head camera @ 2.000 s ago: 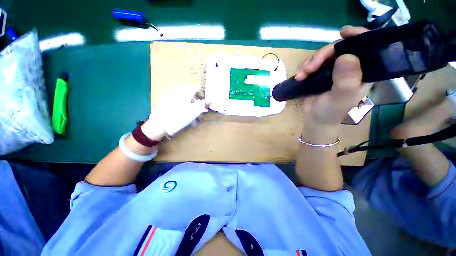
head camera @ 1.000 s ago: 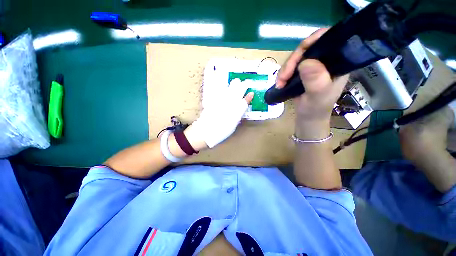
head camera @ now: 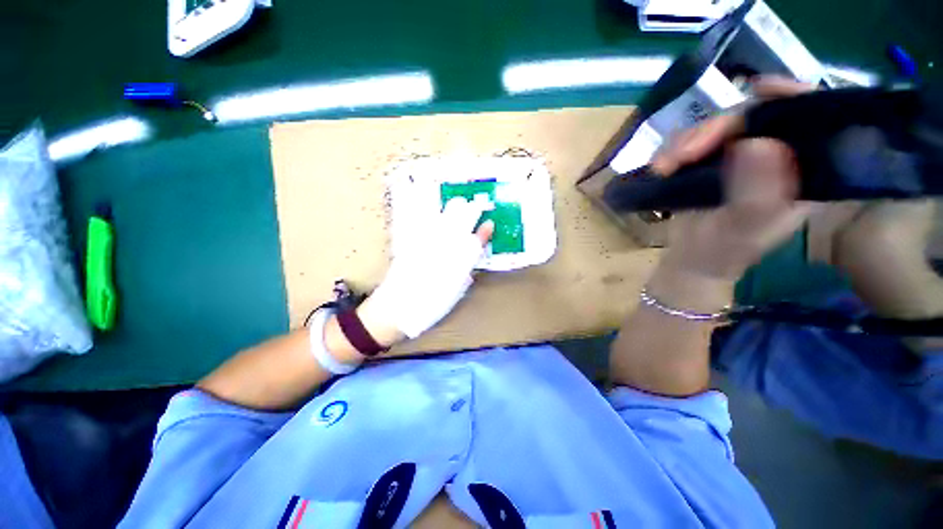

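Note:
The white housing (head camera: pixel 533 222) lies open side up, with a green circuit board (head camera: pixel 507 229) inside it. My left hand (head camera: pixel 434 253), in a white glove, lies over the housing's left part and holds it, fingertips on the board. My right hand (head camera: pixel 739 196) is bare, blurred and closed around the black electric screwdriver (head camera: pixel 682 188). The screwdriver's tip points left, clear of the housing on its right side, beside the screw feeder. The bit's end cannot be made out.
The housing lies on a cardboard sheet (head camera: pixel 341 238) with dark specks. The screw feeder (head camera: pixel 713 93) stands tilted at the sheet's upper right. A green knife (head camera: pixel 100 271) and plastic bag (head camera: pixel 36 258) lie left. A blue cylinder (head camera: pixel 153 93) lies beyond. Another person's arm (head camera: pixel 879 253) is at right.
The screwdriver has moved right, off the board. My left hand went from the housing's edge onto the board and stays there. The feeder is turned and shifted left. More white items show at the top.

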